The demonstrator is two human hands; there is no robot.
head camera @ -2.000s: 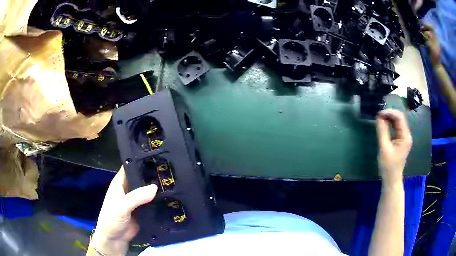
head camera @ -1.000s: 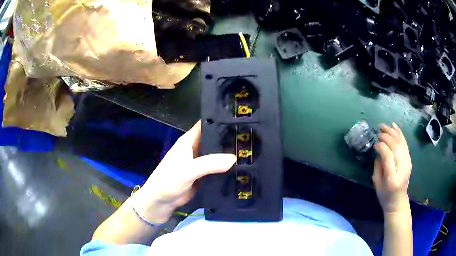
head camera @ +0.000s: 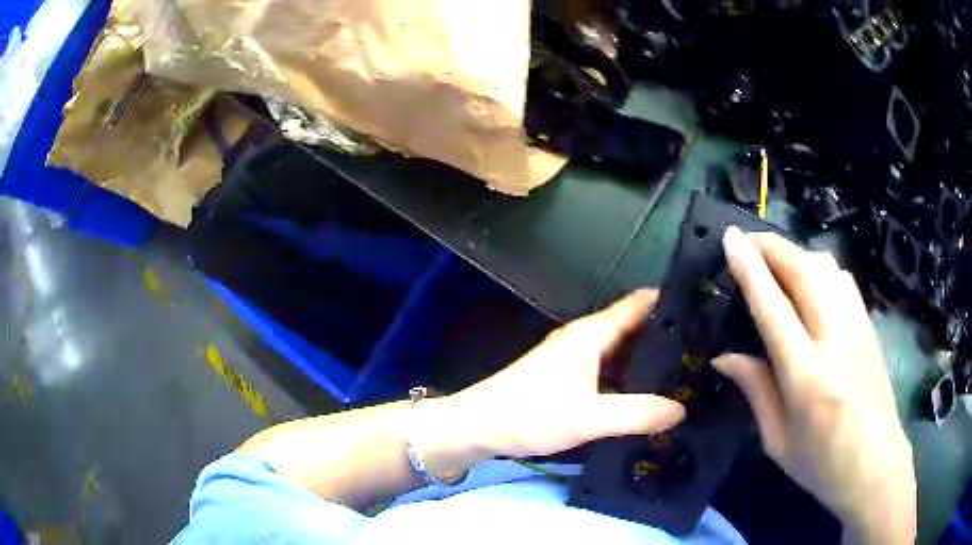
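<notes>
A black socket housing (head camera: 682, 330) is held tilted over my lap, with gold-coloured contacts showing in its lower and middle openings. A yellow wire (head camera: 763, 181) sticks out at its far end. My left hand (head camera: 576, 394) grips the housing's left side, thumb across the face near the middle opening. My right hand (head camera: 815, 362) lies over the housing's upper part, fingertips at the far opening, and covers it. Whether a socket insert is under the right fingers cannot be seen.
A pile of black socket inserts (head camera: 906, 245) covers the far right of the green table (head camera: 512, 234). Crumpled brown paper (head camera: 352, 75) and clear film lie at the table's left. A blue crate (head camera: 309, 287) with a dark inside stands below the left table edge.
The view has turned left. My right hand, which held a small grey-black piece over the table, has come onto the housing's far end. The housing has tilted, still in my left hand.
</notes>
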